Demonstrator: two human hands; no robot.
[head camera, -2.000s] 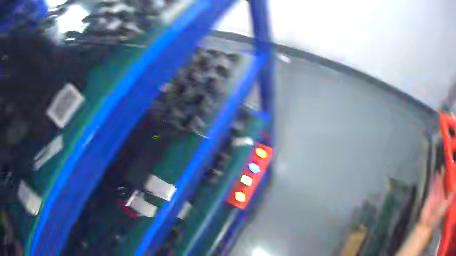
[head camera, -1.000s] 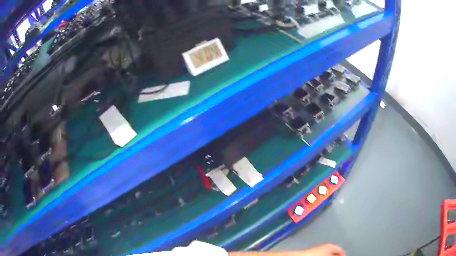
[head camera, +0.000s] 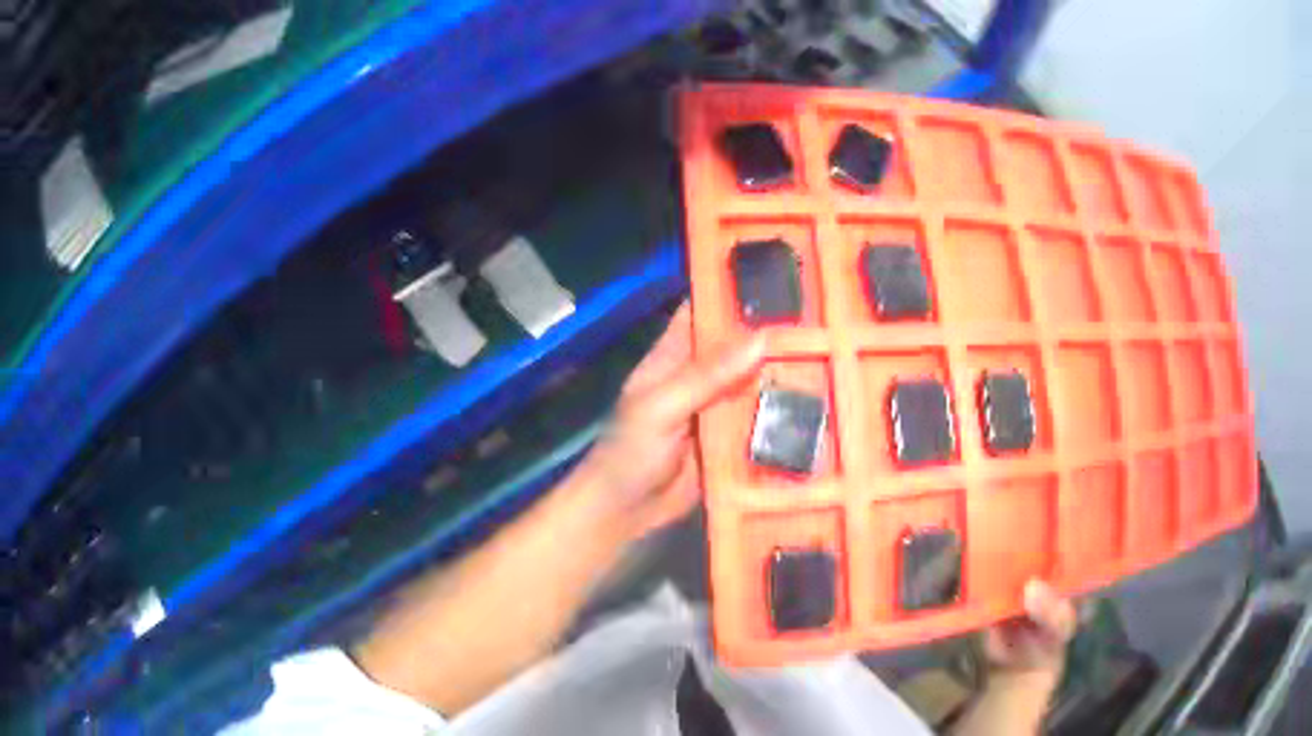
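Note:
An orange-red compartment tray (head camera: 1007, 575) is held up tilted in front of me, at the centre and right. Several small dark square watch bodies (head camera: 768, 281) lie in its pockets on the left side, mostly in the first two columns, with one in the third. The rest of its pockets hold nothing. My left hand (head camera: 669, 424) grips the tray's left edge, thumb over the front; its other fingers are hidden behind. My right hand (head camera: 1033, 630) holds the tray's lower edge, and only its fingers and wrist show.
Blue rack beams (head camera: 310, 108) and green-matted shelves run across the left. White paper labels (head camera: 527, 288) hang at a shelf edge. More dark units (head camera: 863, 36) stand on a shelf behind the tray. Grey floor and pale wall lie at the right.
The orange-red tray, at the far right edge before, is now in front of me in both hands. The view has shifted, and the lit tray on the lower shelf no longer shows.

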